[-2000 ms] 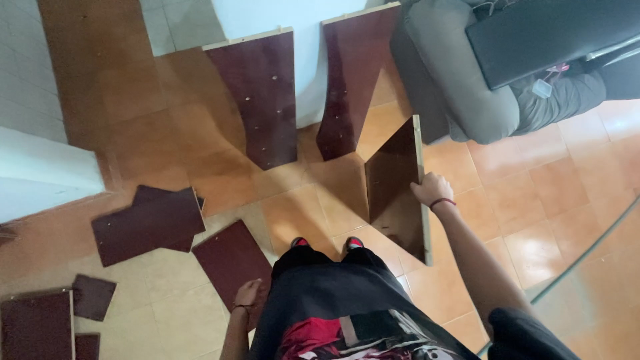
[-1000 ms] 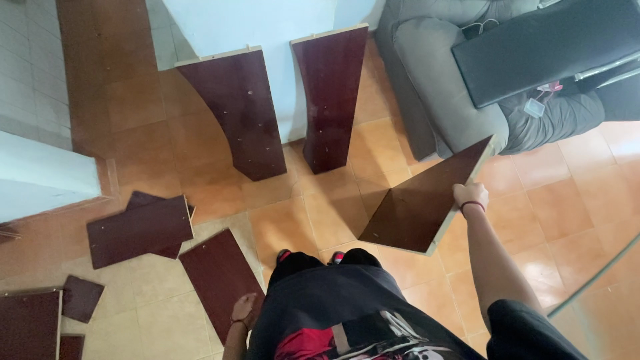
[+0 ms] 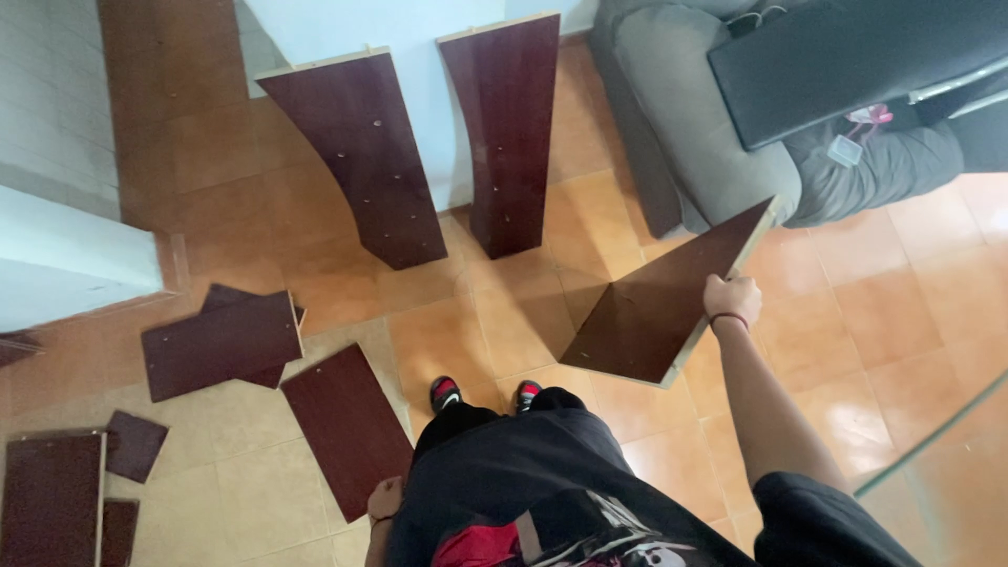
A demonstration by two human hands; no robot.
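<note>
My right hand (image 3: 732,301) grips the upper edge of a dark red-brown wooden panel (image 3: 669,303), which stands tilted on the tiled floor to my right. Low at my left side hangs my left hand (image 3: 385,498), its fingers curled; in the picture it overlaps the end of a flat rectangular panel (image 3: 346,429), and whether it holds anything cannot be told. Ahead, two tall panels with curved edges, one at left (image 3: 366,157) and one at right (image 3: 512,134), stand upright by the white wall. Small holes or fittings dot both.
More panels lie on the floor at left: a crossed pair (image 3: 220,342), a small square one (image 3: 135,446) and a larger one (image 3: 53,500). A grey sofa (image 3: 677,102) with a black padded board (image 3: 835,71) on it stands at upper right. A thin green cable (image 3: 929,435) crosses at right.
The panel in my right hand has turned and tilted, its upper end swinging to the right toward the sofa. My left hand stays low at my side.
</note>
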